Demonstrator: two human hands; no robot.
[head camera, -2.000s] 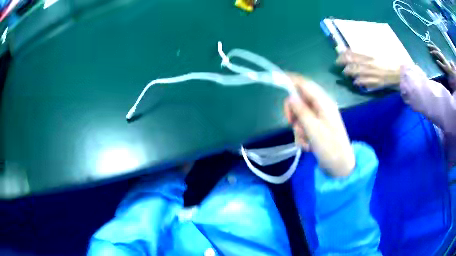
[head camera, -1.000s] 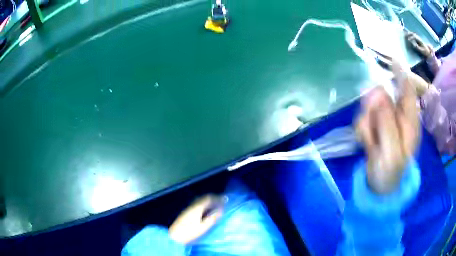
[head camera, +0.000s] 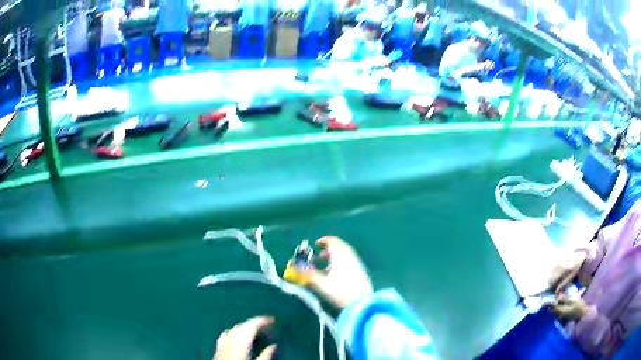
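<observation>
My right hand (head camera: 341, 273) is over the green bench (head camera: 422, 232), its fingers closed around a small silver-grey and yellow component (head camera: 299, 266). White USB charging cables (head camera: 267, 271) lie on the bench left of it, their ends spread leftward and their other part running down beside my right sleeve. My left hand (head camera: 244, 340) is low in the picture, cut off by the bottom edge, with thumb and fingers apart and nothing visible in it.
A white sheet (head camera: 523, 253) lies at right, beside the hands (head camera: 569, 281) of a person in pink. A white cable coil (head camera: 523, 193) lies behind it. Beyond the green rail (head camera: 267, 146) are dark units and red clamps (head camera: 337, 119). A blue bin (head camera: 527, 341) is lower right.
The view has tilted up to the line. The cables have left my right hand and lie on the bench. My right hand has moved left onto the component; my left hand has come forward.
</observation>
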